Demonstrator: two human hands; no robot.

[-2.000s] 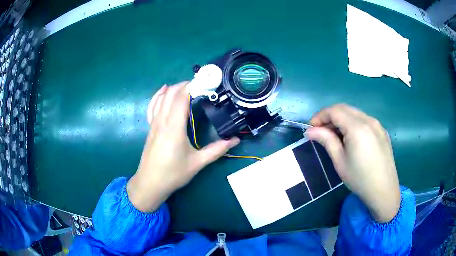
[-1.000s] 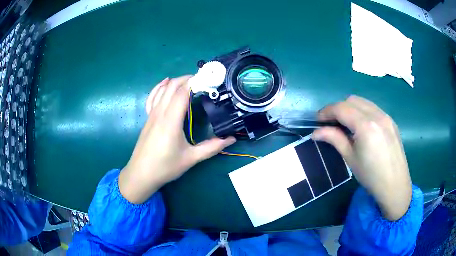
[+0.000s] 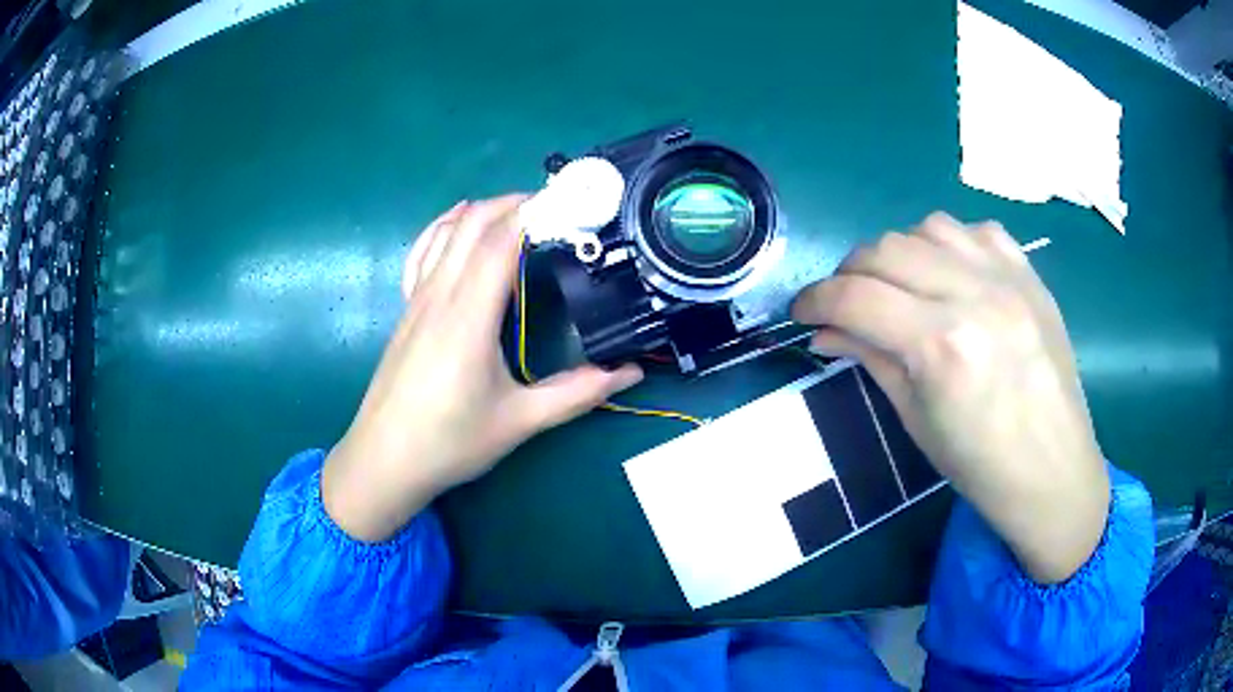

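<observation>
The black optical module (image 3: 629, 304) stands on the green mat, its round projection lens (image 3: 703, 219) with greenish glass facing up. A white round motor (image 3: 584, 196) sits left of the lens, with yellow and dark wires (image 3: 525, 325) running down from it. My left hand (image 3: 467, 365) grips the module's left and lower side. My right hand (image 3: 947, 352) holds thin silver tweezers (image 3: 764, 341), their points at the module's lower right part; their rear end shows above the hand. The white liner sheet (image 3: 717, 507) with black pads (image 3: 852, 453) lies below, partly covered by my right hand.
A blank white paper with a torn edge (image 3: 1038, 129) lies at the upper right of the green mat (image 3: 325, 203). A tray with rows of round parts (image 3: 41, 270) stands at the far left. My blue sleeves are at the bottom.
The module has shifted slightly right with my left hand. My right hand has turned, and the tweezers lie lower and flatter against the module's lower edge.
</observation>
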